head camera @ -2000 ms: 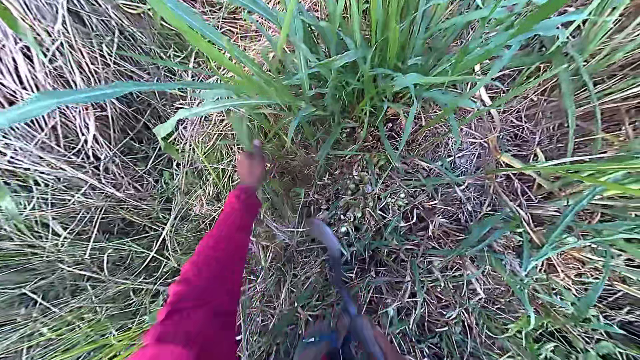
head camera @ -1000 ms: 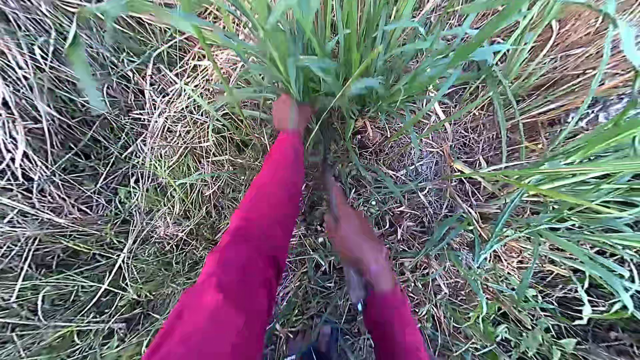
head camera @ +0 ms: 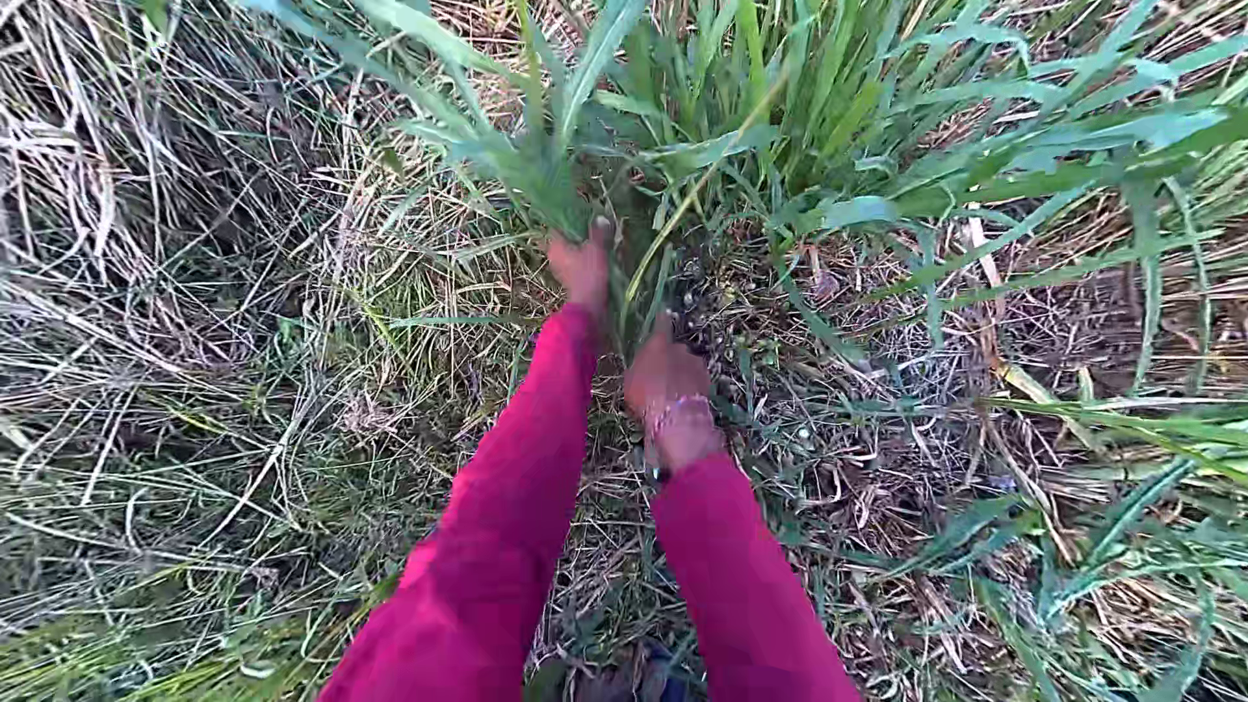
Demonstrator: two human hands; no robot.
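My left hand (head camera: 581, 265), in a magenta sleeve, is closed around the base of a bunch of long green grass blades (head camera: 546, 180) that fans up and away from it. Just right of it and nearer to me is my right hand (head camera: 667, 378), its fingers curled, with a bracelet at the wrist. What the right hand grips is blurred and mostly hidden; a few blades lie at its fingertips, and no sickle blade can be made out. Beyond both hands a dense clump of green grass (head camera: 799, 107) stands rooted.
Dry straw-like stalks (head camera: 107, 195) cover the ground at the left. More long green blades (head camera: 1131, 419) reach in from the right over dry stubble (head camera: 877, 409). Cut-looking short stems and litter lie between and below my arms.
Two seconds ago a curved blade showed at my right hand and my left hand was apart from it. My left hand now has a bunch of grass, held left of the standing clump.
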